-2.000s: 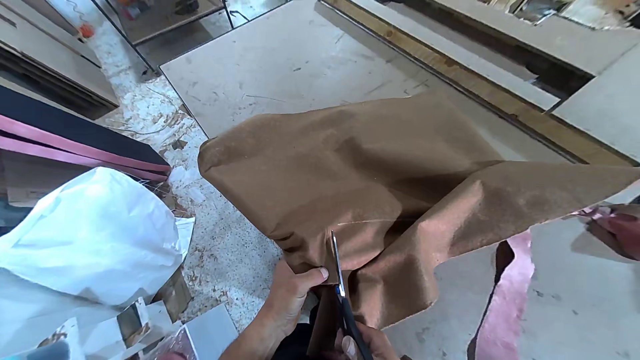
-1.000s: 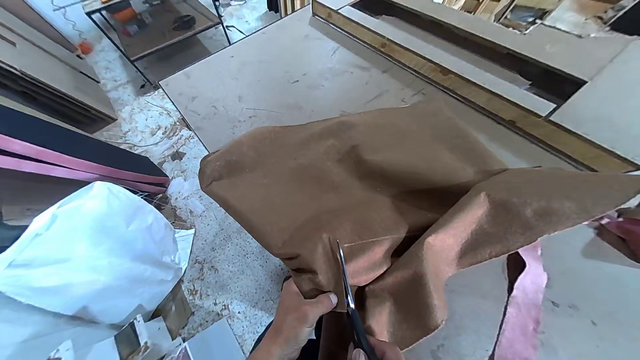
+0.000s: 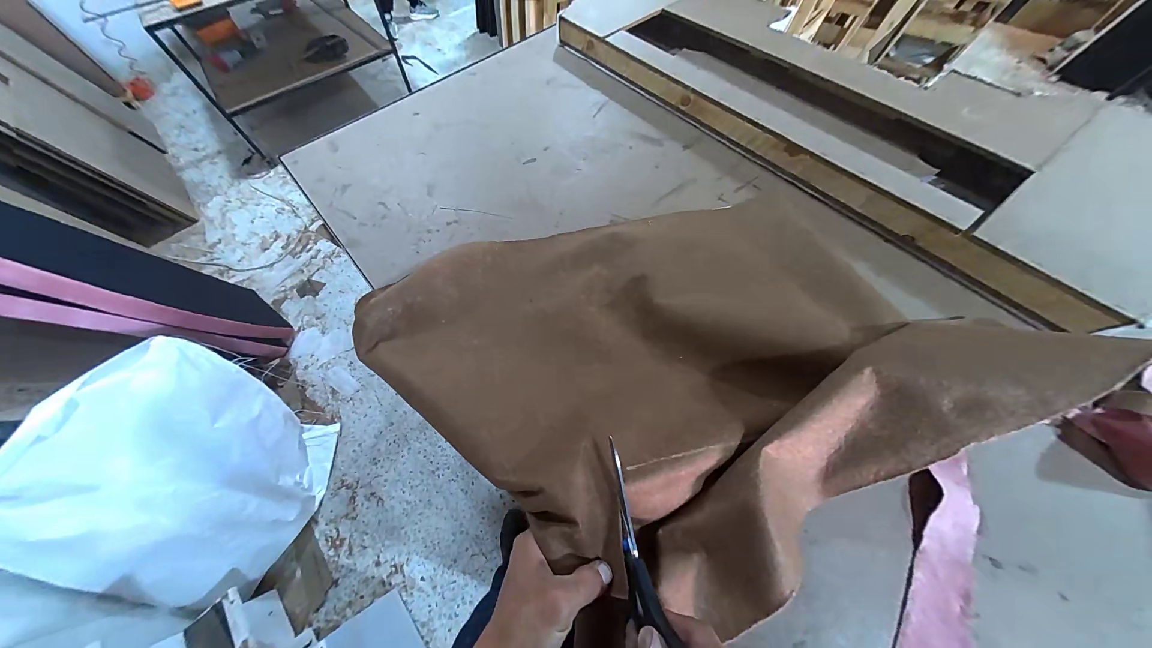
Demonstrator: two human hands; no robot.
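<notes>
A large brown fabric piece [image 3: 576,333] lies creased over the work table, its near edge hanging toward me. My left hand [image 3: 540,589] pinches that near edge, thumb on top, just left of the scissors. My right hand [image 3: 675,630], partly cut off by the bottom of the view, holds black-handled scissors [image 3: 627,531], their blades pointing away from me at a slit in the fabric. The blades look nearly closed together. To the right of them the cloth is folded and raised, and a thin pale line runs across it from near the blade tips.
The table [image 3: 450,171] has a wooden rail [image 3: 810,171] along its far right side. A pink fabric strip [image 3: 945,558] lies at the right. On the left are a white plastic bag [image 3: 162,477], pink bands [image 3: 135,310] and a debris-strewn floor [image 3: 378,531]. A metal-framed shelf [image 3: 297,81] stands behind.
The scissors and both hands have shifted slightly toward the bottom of the view. The fabric beside the blades has changed its folds a little.
</notes>
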